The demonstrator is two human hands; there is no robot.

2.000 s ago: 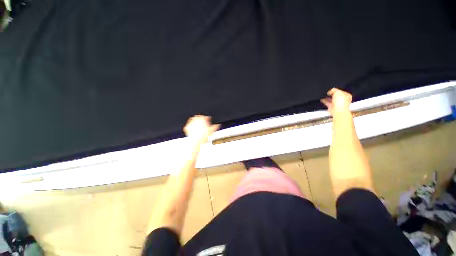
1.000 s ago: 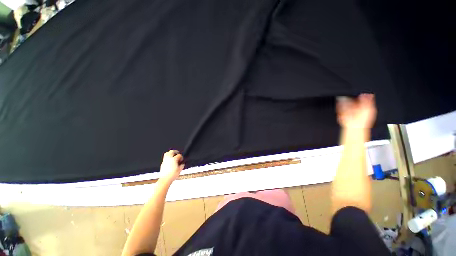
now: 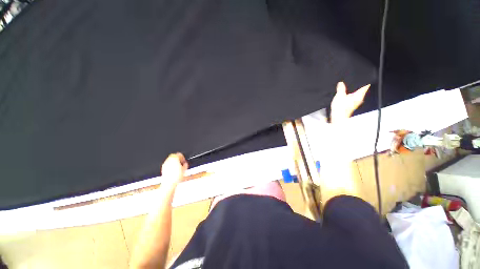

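Observation:
Black fabric (image 3: 184,79) covers most of the table, its near edge running along the white border (image 3: 237,167). My left hand (image 3: 175,166) is closed on the fabric edge at the border. From there the edge runs raised to the right, with a narrow dark gap under it. My right hand (image 3: 348,101) is open, fingers and thumb spread, at the fabric edge beyond the rail. The pale cutter rail (image 3: 301,152) comes out from under the fabric between my hands, with blue clips (image 3: 287,175) at its near end.
A dark cord (image 3: 380,105) hangs just right of my right hand. A thin brown strip (image 3: 121,195) lies along the border at left. White sheet (image 3: 421,111) shows at right. White cloth (image 3: 426,237) and a pale box (image 3: 458,178) are at lower right. The floor is tan.
The view has shifted along the table, so the rail now shows between my hands. My right hand has let go of the fabric and opened. The fold in the cloth has mostly flattened.

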